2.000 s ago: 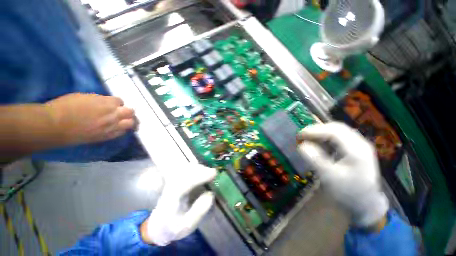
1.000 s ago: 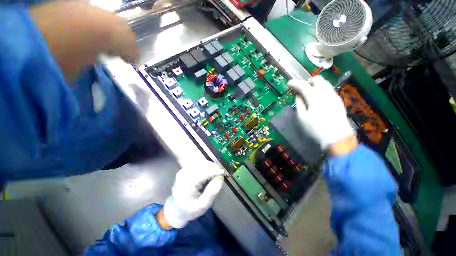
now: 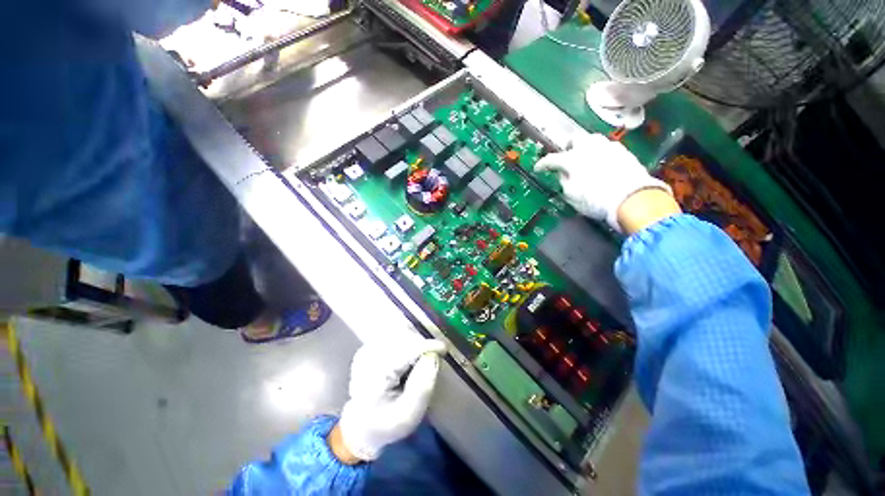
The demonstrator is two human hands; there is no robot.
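A large green circuit board point(image 3: 524, 223), crowded with parts, lies in a metal-edged carrier point(image 3: 369, 276). It bears grey and black blocks point(image 3: 473, 174), a toroidal coil point(image 3: 427, 188) and copper-wound coils point(image 3: 563, 339). A light-green bar point(image 3: 524, 392) lies across its near end. My white-gloved left hand point(image 3: 393, 395) is at the near-left rail beside the bar, thumb and forefinger tips close together. My white-gloved right hand point(image 3: 604, 179) is over the far-right edge, forefinger reaching toward the board. No object shows in either hand, but the fingertips are too blurred to tell.
A person in blue clothing point(image 3: 107, 145) stands at the left. A metal pan and crossbar point(image 3: 281, 48) lie beyond the carrier. On the green mat at the right are a white fan point(image 3: 650, 44), a black tray of orange pieces point(image 3: 718, 208) and a tray with a light-green strip point(image 3: 791, 291).
My right hand has moved from the board's near-right side up to the far-right edge. My left hand stays at the left rail. The other person's bare hand has left the picture.
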